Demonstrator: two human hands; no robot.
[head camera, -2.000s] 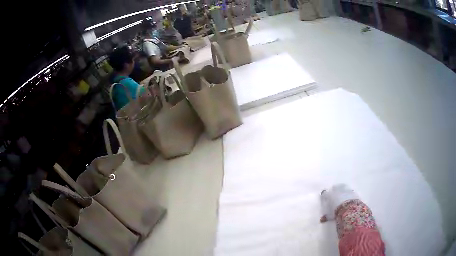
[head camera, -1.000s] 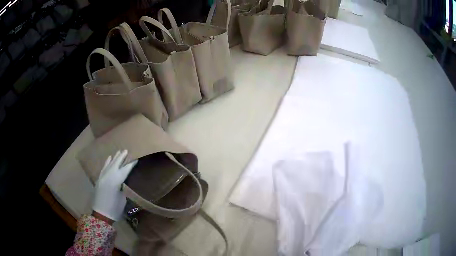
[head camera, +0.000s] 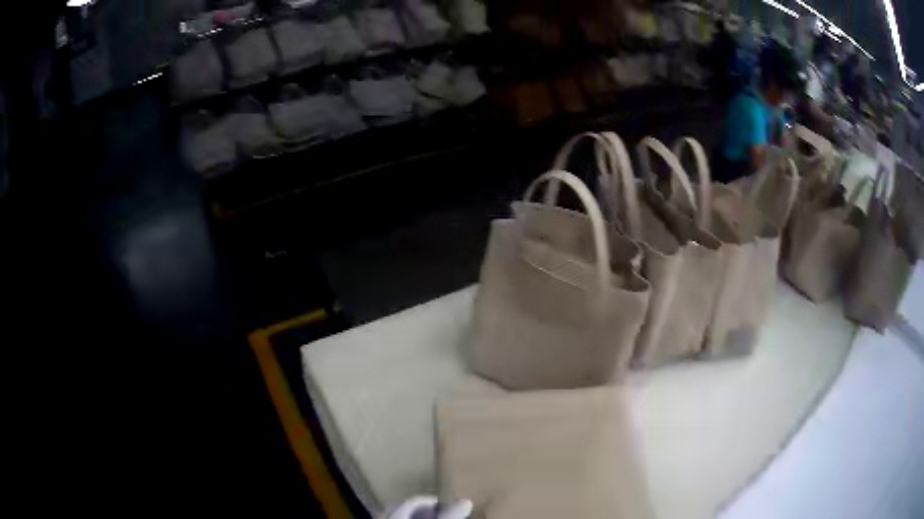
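A beige handbag (head camera: 542,451) lies at the bottom of the view on the pale table, cut off by the lower edge and blurred; its opening is not in view. A small part of a white-gloved hand, by its place my left hand (head camera: 431,508), shows at the lower edge beside this bag. Its fingers are mostly cut off, so its grip cannot be told. My right hand is not in view. Behind the lying bag, a beige tote bag (head camera: 557,314) stands upright with its handles up, beside several alike.
The pale table (head camera: 385,370) has its corner at left, with a yellow line (head camera: 289,416) on the floor beside it. White sheets (head camera: 851,436) lie at right. Racks of hanging bags (head camera: 329,117) stand behind. A person in teal (head camera: 747,124) is beyond the standing bags.
The view has swung left, so the standing bags appear farther right. My left hand and the lying bag now sit at the lower edge, mostly cut off. The raised tissue is out of view.
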